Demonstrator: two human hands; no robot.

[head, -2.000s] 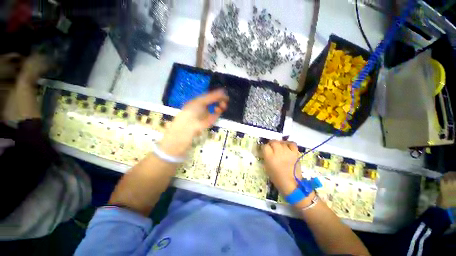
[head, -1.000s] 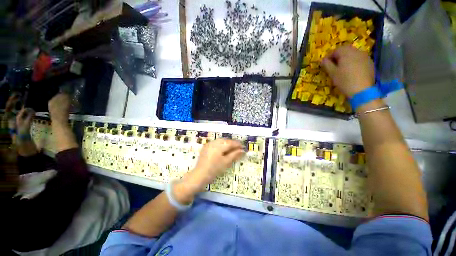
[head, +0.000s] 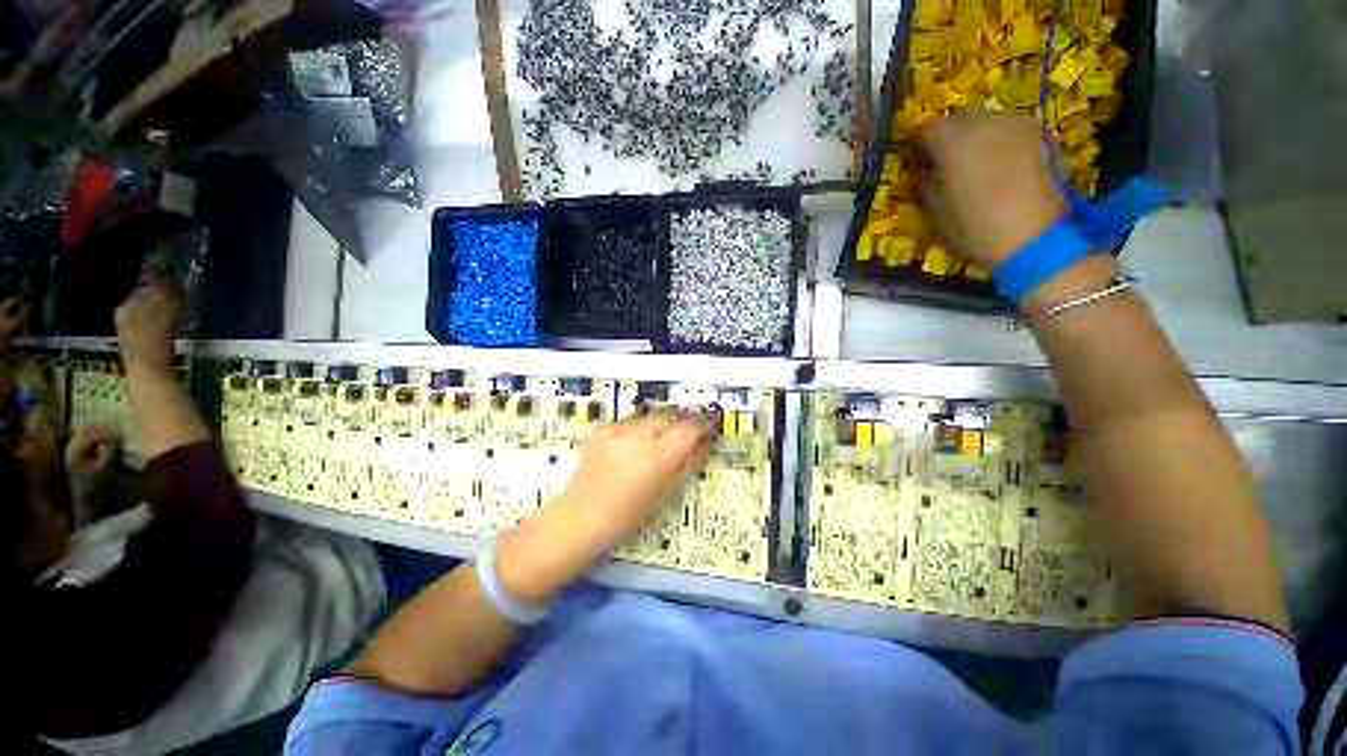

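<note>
Cream-yellow circuit boards point(head: 864, 517) lie end to end on a rail, with dark and yellow parts along their far edge. My left hand point(head: 635, 470) rests over the boards, fingertips by the far edge beside fitted yellow blocks point(head: 739, 423); whether it holds a part is hidden. My right hand point(head: 987, 185) is in the deep black bin, fingers curled down among loose yellow block components point(head: 1086, 89); its fingertips are hidden. It wears a blue wrist strap. The three-section bin holds blue components point(head: 497, 281), dark ones point(head: 603, 278) and silver-grey ones point(head: 730, 275).
A white tray point(head: 495, 89) with scattered leaded parts lies beyond the three-section bin. Shiny grey bags point(head: 347, 126) lie at the upper left. Another person's hand point(head: 148, 322) is over the line at the left. A beige box point(head: 1285, 163) stands at the right.
Two seconds ago my left hand held something blue near the middle bin and my right was at the boards. My left moved to the boards, my right into the yellow bin. The view has shifted.
</note>
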